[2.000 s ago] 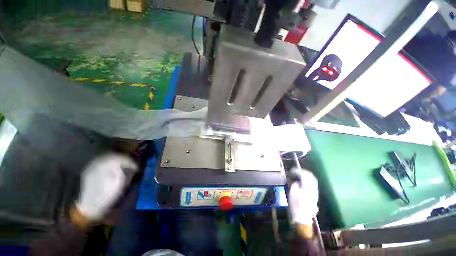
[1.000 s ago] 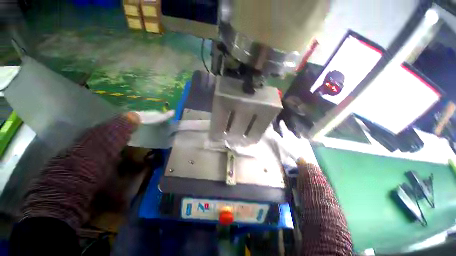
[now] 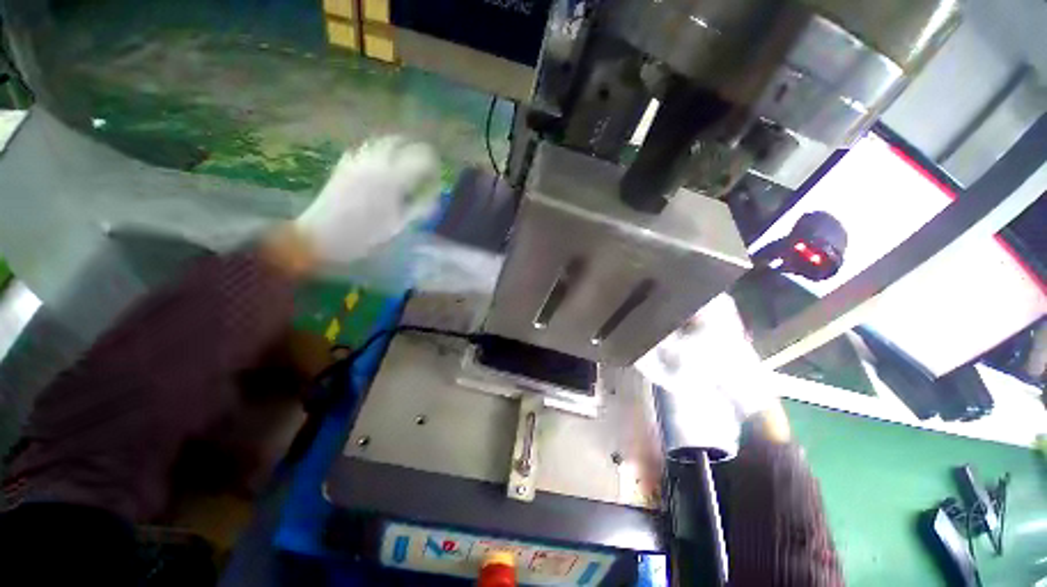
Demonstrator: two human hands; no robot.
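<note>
A black power adapter (image 3: 537, 362) lies in the nest under the grey welding horn (image 3: 620, 258). Its thin black cable (image 3: 402, 333) trails left over the plate's edge. The translucent protective film (image 3: 465, 266) runs from the left to behind the horn and does not cover the adapter. My left hand (image 3: 373, 197), in a white glove and blurred, is at the film, behind and left of the plate; its grip is unclear. My right hand (image 3: 735, 373), gloved and overexposed, is right of the horn by the white film roll (image 3: 698, 424); its fingers are hidden in glare.
The base plate (image 3: 425, 401) has a slotted clamp bar (image 3: 525, 453) in front of the nest. A red emergency stop (image 3: 497, 570) is at the bottom. The barcode scanner (image 3: 813, 245) and bright monitors stand right. Adapters (image 3: 951, 545) lie on the green conveyor (image 3: 855, 493).
My left hand has moved up and back. The film has shifted back, and the adapter and cable now show. My right hand remains at the roll side. The view has tilted and moved closer.
</note>
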